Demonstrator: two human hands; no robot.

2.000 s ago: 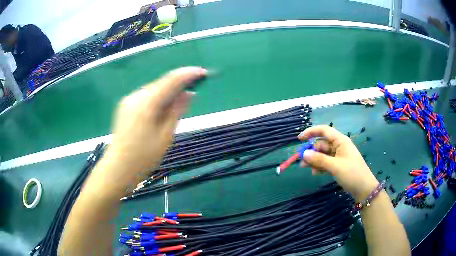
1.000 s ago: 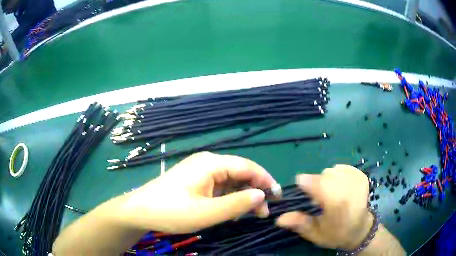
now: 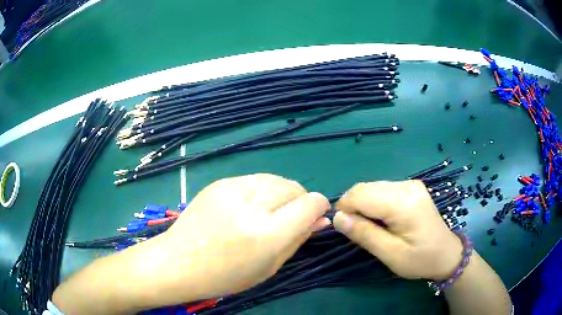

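My left hand (image 3: 265, 227) and my right hand (image 3: 394, 231) meet fingertip to fingertip over the near bundle. Both pinch a thin black cable between them; the exact spot is mostly hidden by the fingers. The near bundle of black cables (image 3: 308, 271) lies under my hands, its right ends showing past my right hand. Blue-and-red connector pieces (image 3: 154, 218) show at its left end, partly covered by my left forearm. A bracelet is on my right wrist.
A flat bundle of black cables (image 3: 265, 92) lies along the white strip (image 3: 308, 56). Another bundle (image 3: 61, 191) lies at the left beside a tape roll (image 3: 10, 184). A blue-and-red connector heap (image 3: 535, 117) is at the right, with small black pieces (image 3: 487, 187) scattered before it.
The connector piece seen earlier in my right hand no longer shows there. My hands have come down over the near bundle and closed together on a cable. The view has tilted down.
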